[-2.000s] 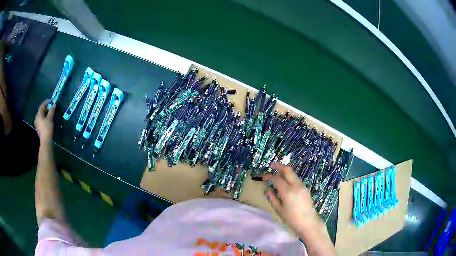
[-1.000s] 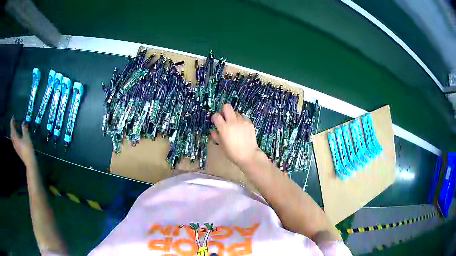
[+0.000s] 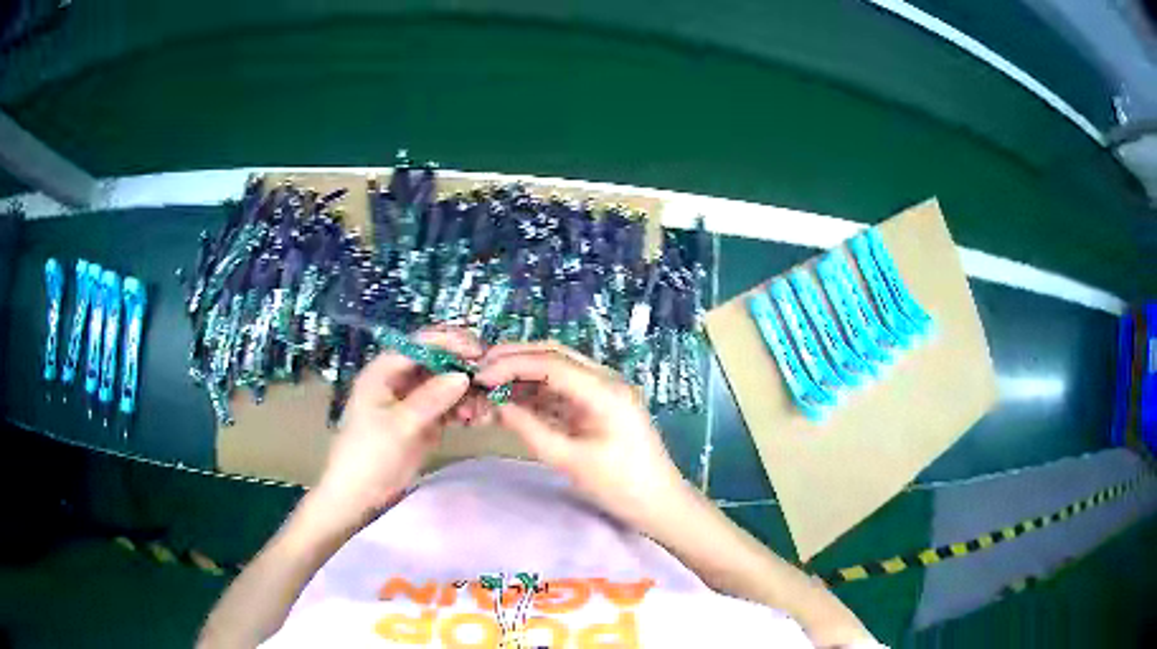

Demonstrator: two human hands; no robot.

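My left hand [image 3: 404,403] and my right hand [image 3: 548,396] are together in front of my chest, at the near edge of the board pile [image 3: 495,254]. Both hold one narrow green circuit board assembly [image 3: 421,351] between their fingertips. Its upper end points up and left; its lower end is partly hidden by the fingers. The pile is a dense heap of dark, green and silver sticks on a cardboard sheet [image 3: 269,435].
Several filled turquoise housings [image 3: 97,332] lie at the far left of the dark green bench [image 3: 1053,368]. A tilted cardboard pad [image 3: 831,488] at right holds a row of turquoise shells [image 3: 840,320]. A blue bin [image 3: 1146,374] stands at the far right.
My left hand has come from the filled housings to the middle. My right hand has come back from the pile. Both now hold a board assembly. The view has shifted.
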